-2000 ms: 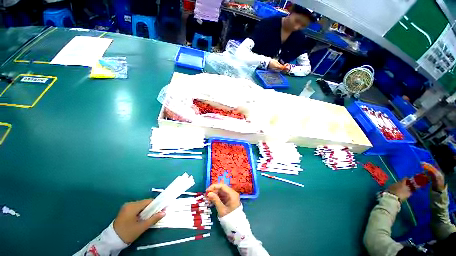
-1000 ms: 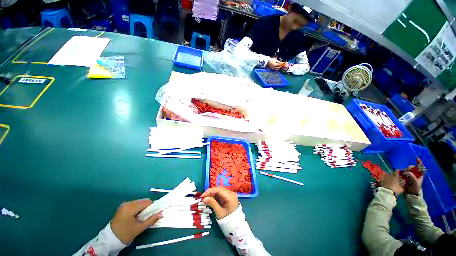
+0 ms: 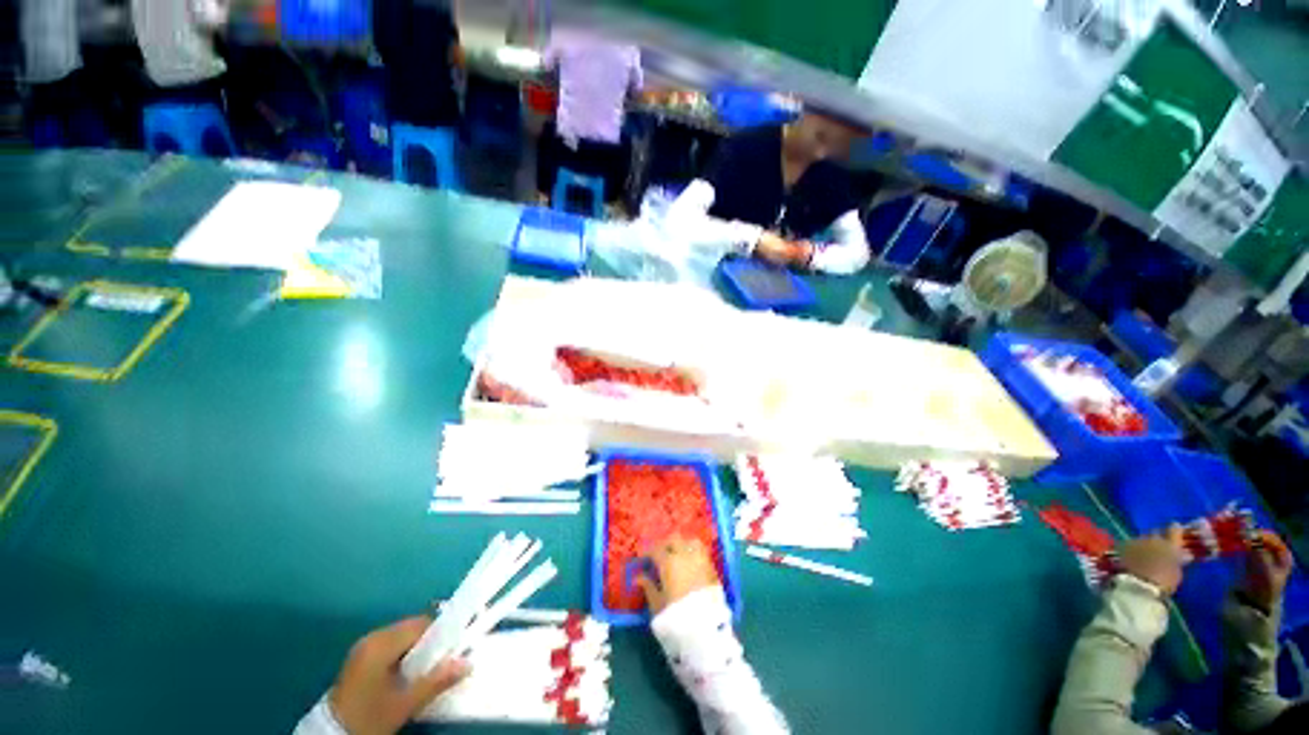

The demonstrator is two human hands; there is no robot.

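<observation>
My left hand is shut on a fanned bundle of plain white sticks, held above a pile of red-capped sticks on the green bench. My right hand is over the front part of the small blue tray of red caps, fingers down among the caps. Its fingertips are partly hidden and blurred, so I cannot tell whether it grips a cap.
Behind the tray is a long cream box with a plastic bag over red parts. White sticks lie left of the tray, capped sticks right. Another worker's hands hold capped pieces at right. A person sits across the bench.
My right hand has moved from the capped pile into the blue tray. The sticks in my left hand are spread wider. The camera view has tilted up, so the bench appears lower.
</observation>
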